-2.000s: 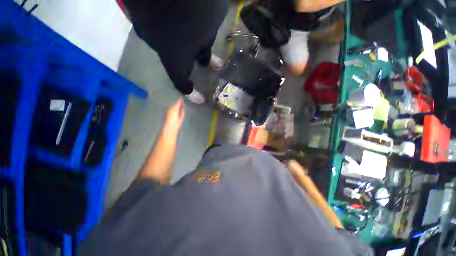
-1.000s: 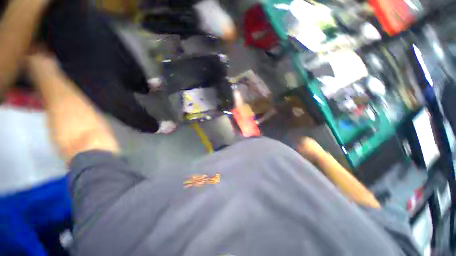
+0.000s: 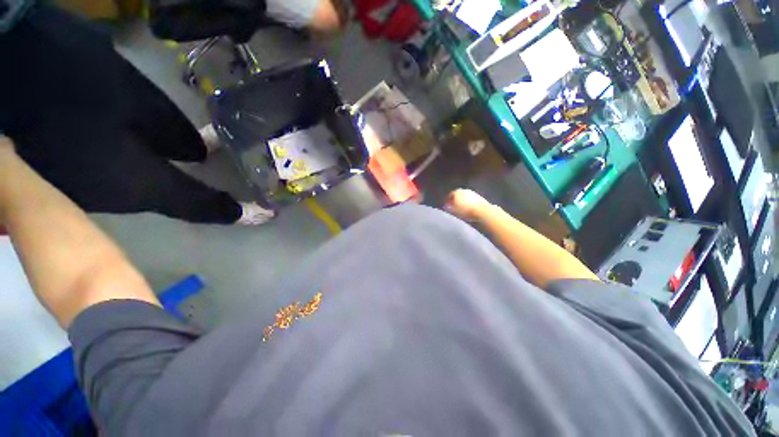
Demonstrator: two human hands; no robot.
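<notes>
My left forearm runs up to the left edge, and my left hand is cut off by it. My right hand (image 3: 468, 203) is small beside my grey shirt; its fingers are not clear and no held object shows. Beyond my shirt, a black bin (image 3: 235, 115) with a shiny rim stands on the floor, with a pale sheet (image 3: 305, 158) and yellow bits inside. A pale box (image 3: 389, 119) with a red flap (image 3: 393, 175) is right beside the bin. Neither hand visibly touches them.
A green-edged bench (image 3: 521, 154) at right holds pens, tools, papers and a long white tray (image 3: 512, 34). An open grey housing (image 3: 653, 256) and laptop-like units lie further right. A person's dark-clothed legs (image 3: 111, 128) stand at left. Another person's hand (image 3: 326, 17) shows at top.
The view has swung toward the bench end, bringing the grey housing in at right. My left arm has moved to the left edge and its hand has left view. The blue rack has mostly left view.
</notes>
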